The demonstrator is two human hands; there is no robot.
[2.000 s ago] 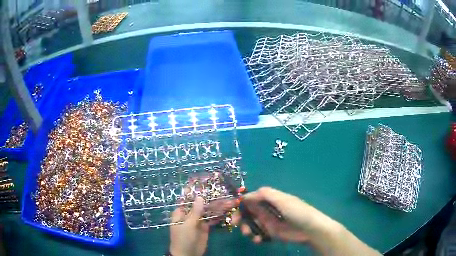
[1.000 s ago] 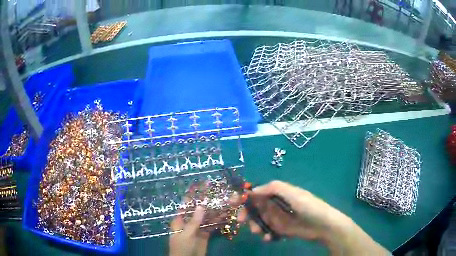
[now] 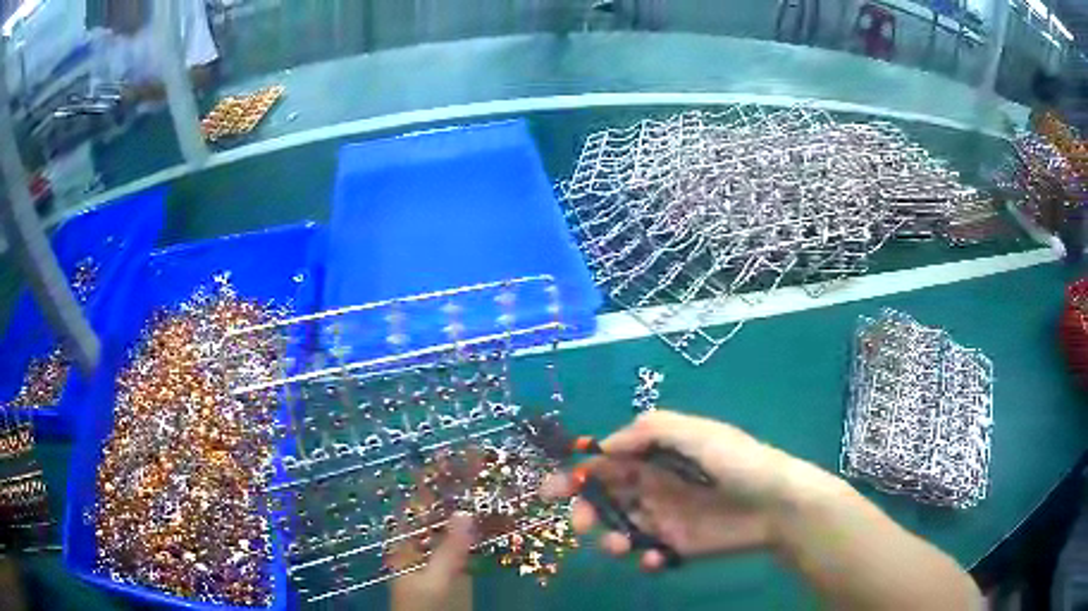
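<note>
A silvery sprue frame [image 3: 418,412] with rows of small parts lies tilted in front of me, its left edge over the filled blue bin. My left hand [image 3: 444,555] is at the frame's lower part, thumb up, blurred and partly hidden by the frame; it supports the frame from below. Small plated parts [image 3: 507,483] are heaped at its fingers, with gold ones [image 3: 533,551] beside them. My right hand [image 3: 686,483] holds nippers [image 3: 620,507] with black handles and orange-red near the pivot. The dark jaws point at the frame's right side; whether they touch a part is unclear.
The filled blue bin [image 3: 191,442] stands left, a second blue bin [image 3: 90,287] beyond it. A bare blue tray [image 3: 447,221] is behind the frame. Open lattices [image 3: 764,197] heap at back right. A frame stack [image 3: 916,412] and a small silver cluster [image 3: 648,388] lie right.
The frame has tilted and shifted lower left, its bars now blurred. More gold parts show beside my left hand. My right hand still holds the nippers. The whole view has shifted slightly.
</note>
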